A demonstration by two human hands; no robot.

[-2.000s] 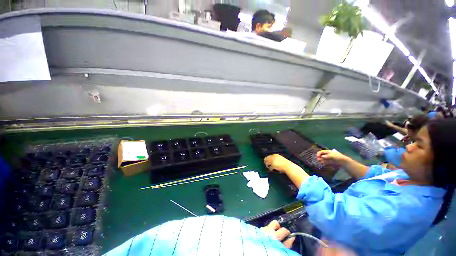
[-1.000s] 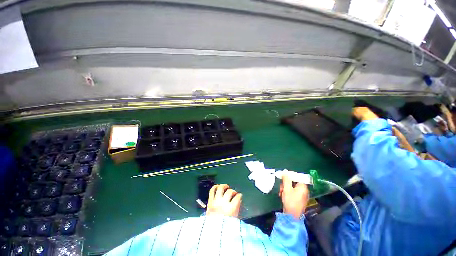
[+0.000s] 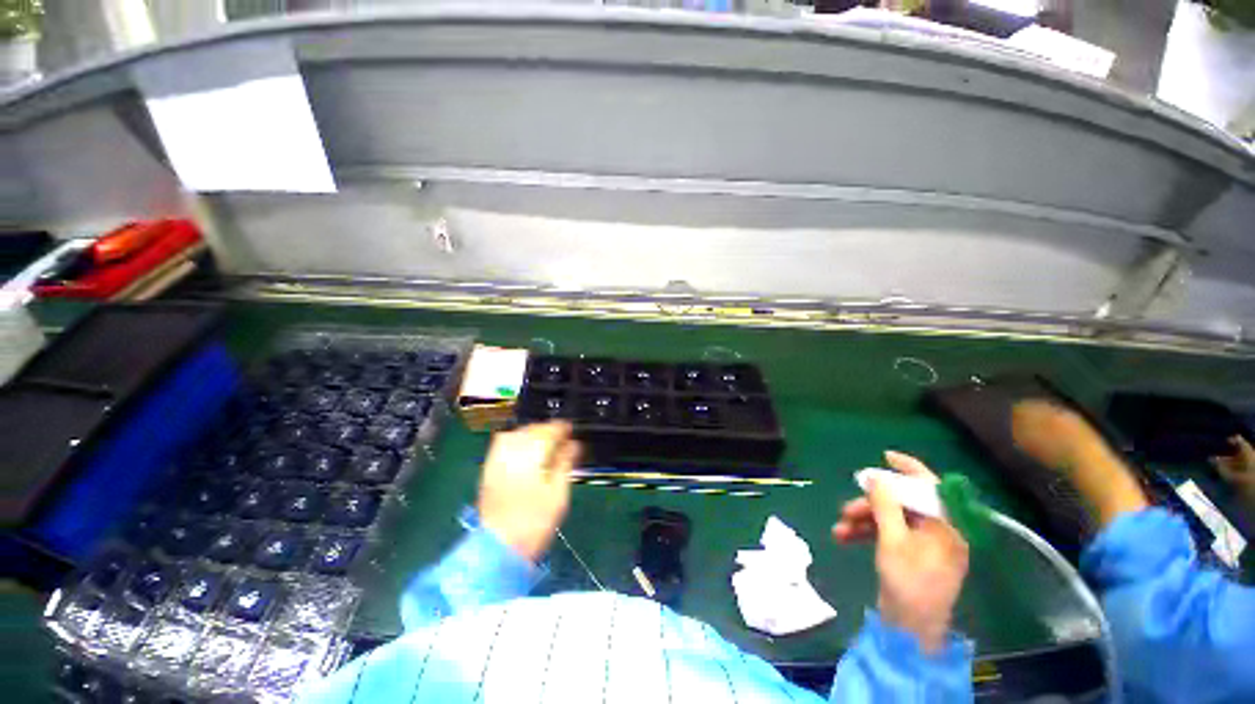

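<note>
My right hand (image 3: 911, 557) holds the white dispensing syringe (image 3: 902, 492) with its green adapter, right of the crumpled white tissue (image 3: 779, 580). A pale air hose (image 3: 1057, 557) trails from the adapter. My left hand (image 3: 527, 492) is blurred, raised in front of the cardboard box and the left end of the ten-pocket tray; I cannot tell whether it holds anything. The black ten-pocket tray (image 3: 661, 443) has housings in its pockets. A black holding fixture (image 3: 665, 546) lies between my hands with a short pale piece on it.
The clear blister tray (image 3: 296, 468) of black housings lies at left, beside a blue bin (image 3: 145, 461). A small cardboard box (image 3: 491, 385) and pale thin strips (image 3: 688, 481) lie near the black tray. At right, a neighbour's blue-sleeved arm (image 3: 1170, 591) reaches over a flat black tray (image 3: 1012, 426).
The view has turned left, showing the blue bin and red tray. My left hand has left the fixture and moved left. My right hand with the syringe has moved away from the tissue.
</note>
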